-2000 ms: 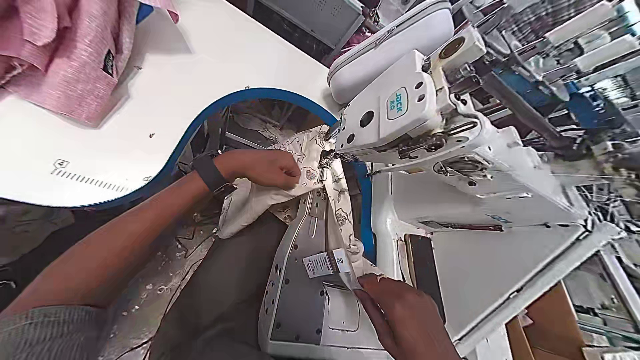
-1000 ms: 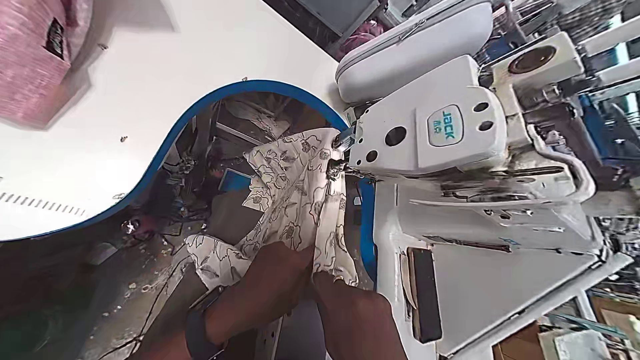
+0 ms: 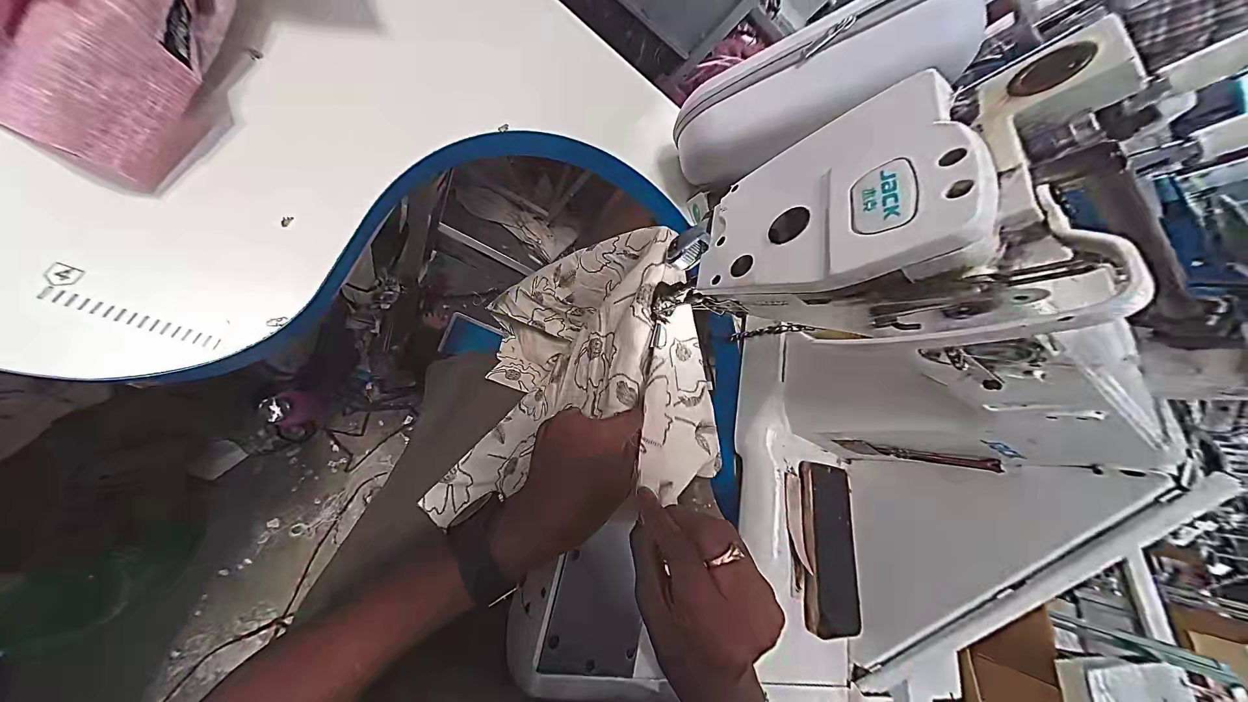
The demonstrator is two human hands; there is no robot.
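Observation:
A cream fabric piece with dark line print [image 3: 585, 351] lies bunched under the needle area of a white Jack industrial sewing machine [image 3: 838, 214]. My left hand [image 3: 585, 468], with a dark band on its wrist, grips the fabric just below the presser foot. Close beside it, my right hand [image 3: 697, 575], which wears a ring, pinches the fabric's lower edge between thumb and fingers. The fabric's left part hangs over the cutout and my lap. Its underside is hidden.
A white table [image 3: 292, 107] with a blue curved edge borders the cutout, and pink fabric [image 3: 107, 88] lies on it at the upper left. A dark block [image 3: 831, 551] rests on the machine's bed. A cardboard box [image 3: 1009, 658] stands at the lower right.
Two seconds ago my left hand was by the needle; it is now lower, next to my right hand. The white label visible on the fabric then no longer shows. The view has moved closer to the machine.

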